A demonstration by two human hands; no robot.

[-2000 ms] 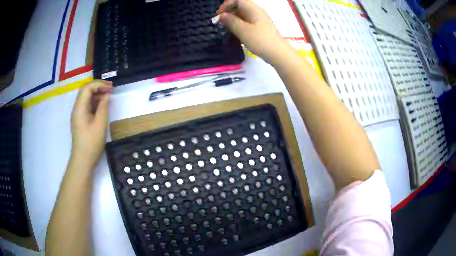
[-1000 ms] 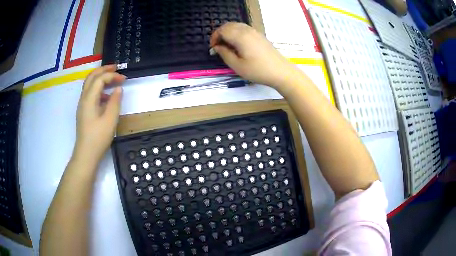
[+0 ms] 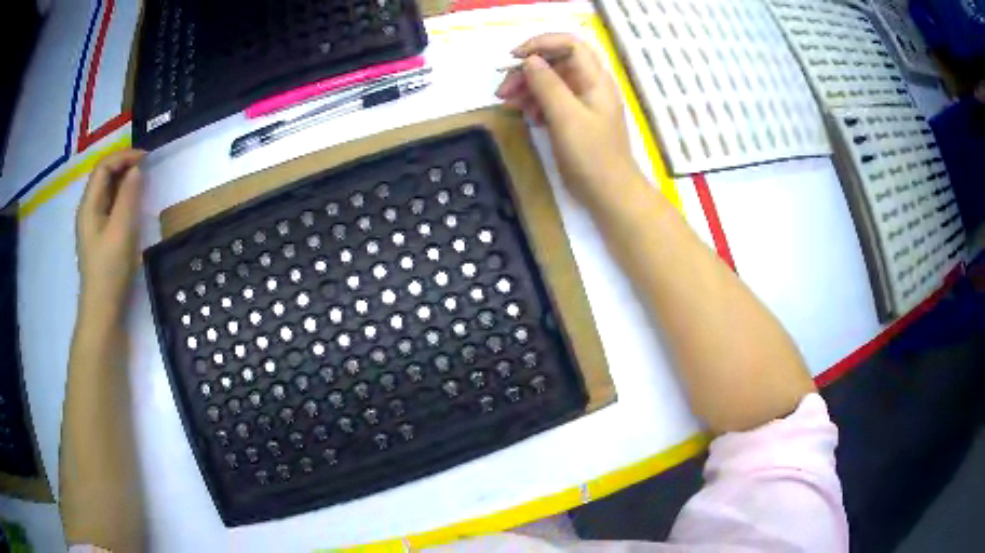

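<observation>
The near black blister tray (image 3: 432, 405) holds many small parts with round shiny tops (image 3: 395, 322), with a few dark pockets among them. My right hand (image 3: 572, 113) is above the white table beyond the tray's upper right corner. Its fingertips pinch a small pale part (image 3: 511, 68), partly hidden and blurred. My left hand (image 3: 108, 221) is beside the tray's upper left corner, fingers loosely curled, with nothing visible in it. The second black tray (image 3: 232, 92) is partly in view at the top, with a small white label.
A pink pen (image 3: 335, 86) and a clear ballpoint pen (image 3: 324, 111) lie between the black trays. Brown cardboard (image 3: 572, 324) shows around the near tray. Pale slotted trays (image 3: 718, 86) stand at right. Another black tray (image 3: 13, 378) is at the far left edge.
My right hand has moved from over the second tray to the table at its right. The view has shifted, so the trays appear further left and higher. My left hand stays near the near tray's corner.
</observation>
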